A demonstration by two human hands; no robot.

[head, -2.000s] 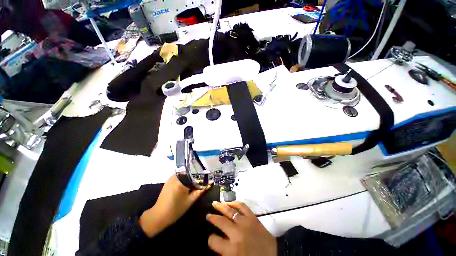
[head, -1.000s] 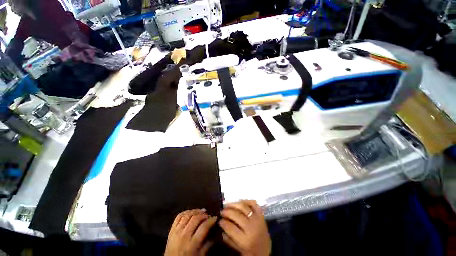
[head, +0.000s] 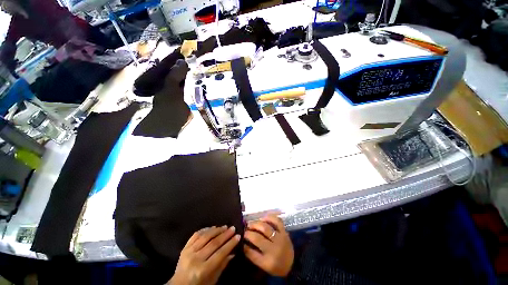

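Observation:
A dark cut panel (head: 178,195) lies on the white table, its top right corner at the presser foot and needle (head: 231,136). Its lower end hangs over the table's front edge. My left hand (head: 207,255) lies on the panel near its right edge, fingers together. My right hand (head: 268,245), with a ring, pinches the panel's right edge at the table's front edge. The fingertips of both hands are close together. What lies under the fingers is hidden.
The white lockstitch machine (head: 367,83) stands behind and right, a black fabric band (head: 244,89) over its head. A short dark strip (head: 287,129) lies on the bed. A plastic bag (head: 409,150) is at right, a long narrow panel (head: 83,172) at left. A person's sleeve (head: 47,22) shows far left.
Both hands have moved from beside the needle to the panel's lower right edge at the table front. The whole panel and more of the machine now show as the view has shifted.

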